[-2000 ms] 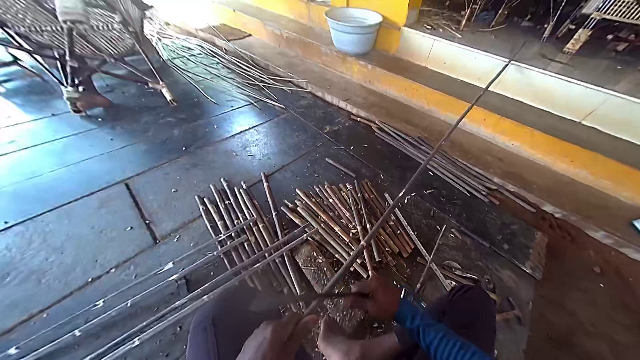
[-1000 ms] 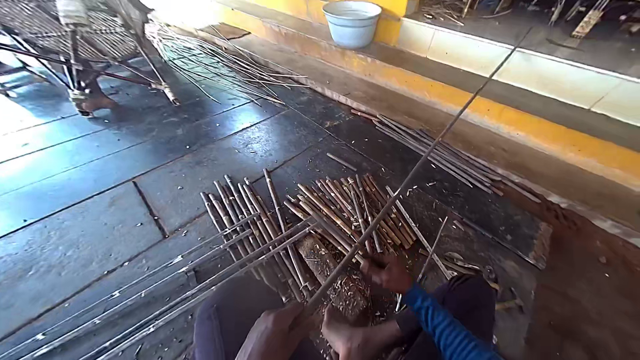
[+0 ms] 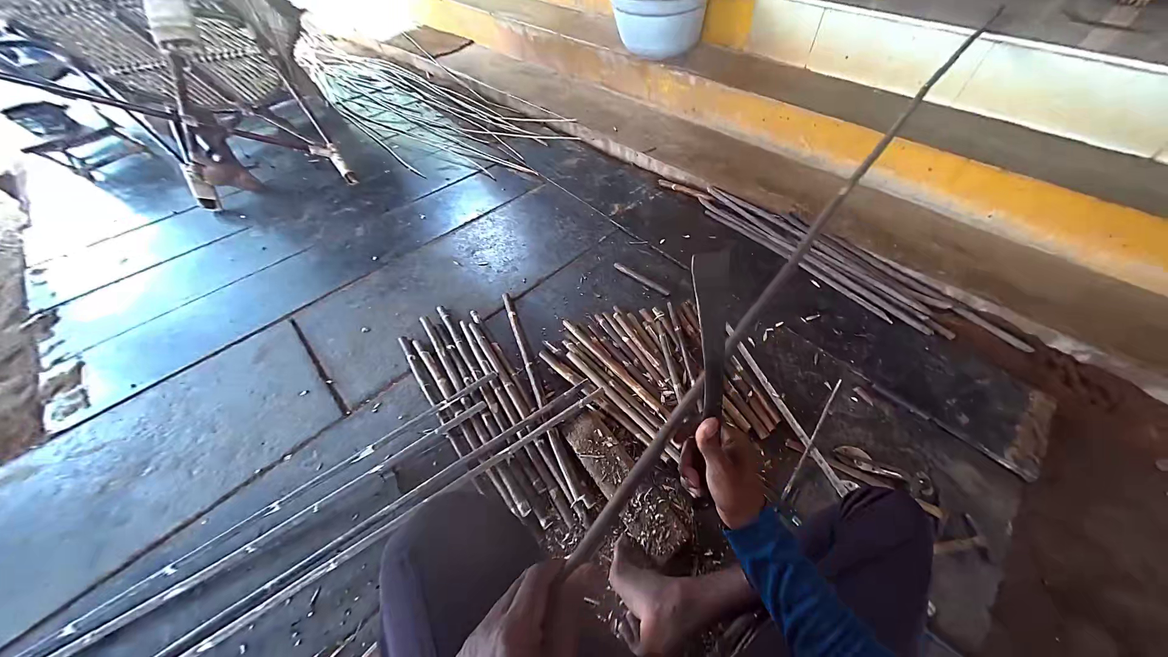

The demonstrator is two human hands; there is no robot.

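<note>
A long thin wooden stick slants from the bottom centre up to the upper right. Its near end is in my left hand, which is closed around it above my lap. My right hand grips the handle of a dark curved-blade knife, its blade pointing up and lying close beside the stick; whether they touch cannot be told. Beyond my hands, cut stick pieces lie in two piles, a greyish one on the left and a browner one on the right. A wooden block with shavings lies by my bare foot.
Long poles reach in from the lower left. A bundle of sticks lies by the yellow-edged step. Thin canes spread near a woven cane chair. A pale blue tub stands on the step.
My right hand was low beside the stick; it now holds the knife with its blade raised and in plain view. My left hand still holds the stick.
</note>
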